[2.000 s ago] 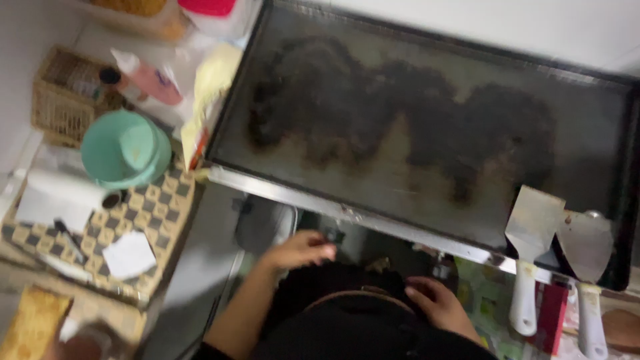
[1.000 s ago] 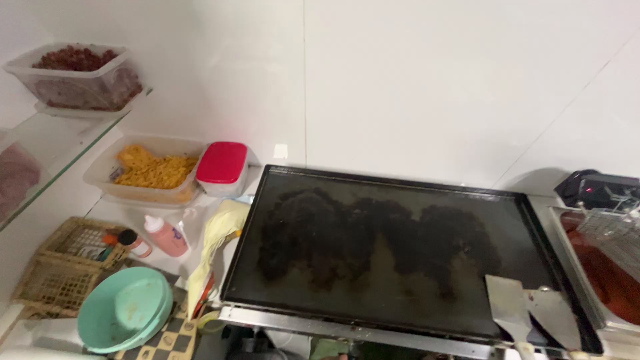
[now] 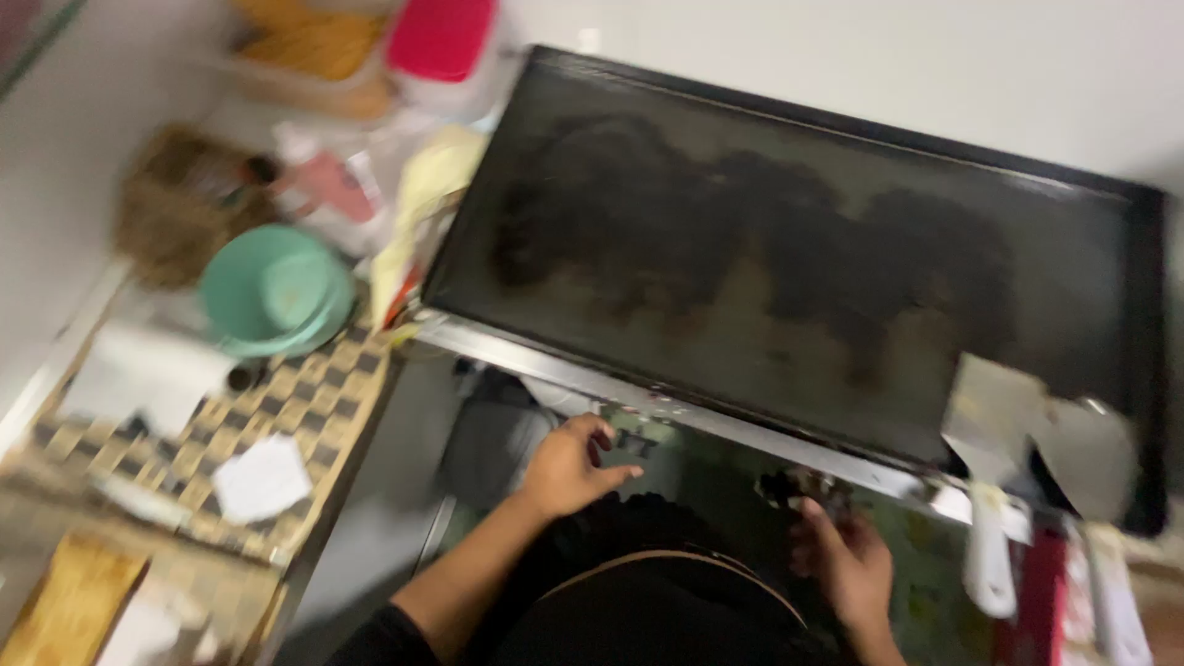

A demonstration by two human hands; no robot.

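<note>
My left hand [image 3: 572,467] is just below the front rail of a flat griddle [image 3: 647,333], fingers apart and curved, with nothing in it. Close to a dark knob-like part [image 3: 782,487] under the rail is my right hand [image 3: 842,555], blurred; whether it touches or grips anything cannot be told. Dark charred patches mark the griddle's surface. Two metal scrapers with white handles, one [image 3: 994,416] beside the other [image 3: 1087,458], lie over its front right corner.
To the left are a green bowl [image 3: 240,296], a wicker basket [image 3: 153,227], a pink squeeze bottle [image 3: 338,185], a white paper piece [image 3: 264,479] on a checkered mat [image 3: 328,407], a tub with a red lid [image 3: 442,37] and a container of yellow food [image 3: 314,42]. A white wall stands behind.
The view has tilted back down from the wall and shelf. Both hands show clearly again below the griddle; two seconds ago they were also there, with the right hand nearer my body.
</note>
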